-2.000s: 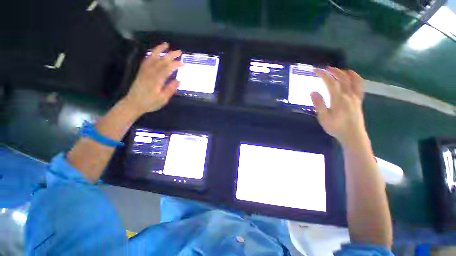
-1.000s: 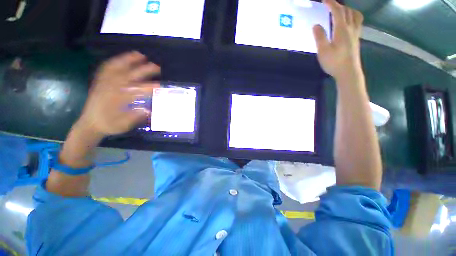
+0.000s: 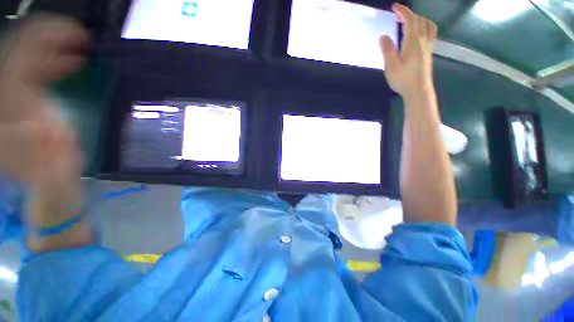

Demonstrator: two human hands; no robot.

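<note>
A black tray [image 3: 261, 88] holds tablets in a two-by-two block. The upper left tablet [image 3: 189, 24] is white with a small teal icon; the upper right tablet [image 3: 333, 31] is whitish. Both are cut off by the top edge. The lower left tablet [image 3: 211, 133] shows a dark half with text and a white half. The lower right tablet [image 3: 330, 149] is plain white. My right hand [image 3: 409, 56] is at the upper right tablet's right edge, thumb apart from the fingers. My left hand [image 3: 44, 107] is strongly blurred, left of the tray, with a blue wrist band [image 3: 60, 226].
A green bench [image 3: 462, 94] lies under the tray. Another black tray [image 3: 519, 157] stands at the right. A white rounded object [image 3: 453, 138] lies beside my right forearm. A white round stool or bin [image 3: 368, 220] is below the bench edge. A pale rail [image 3: 484, 61] runs at the upper right.
My left hand has moved off the tablets to the far left. My right hand has stayed by the upper right tablet, whose icon no longer shows. The camera view has tilted down from the earliest frame.
</note>
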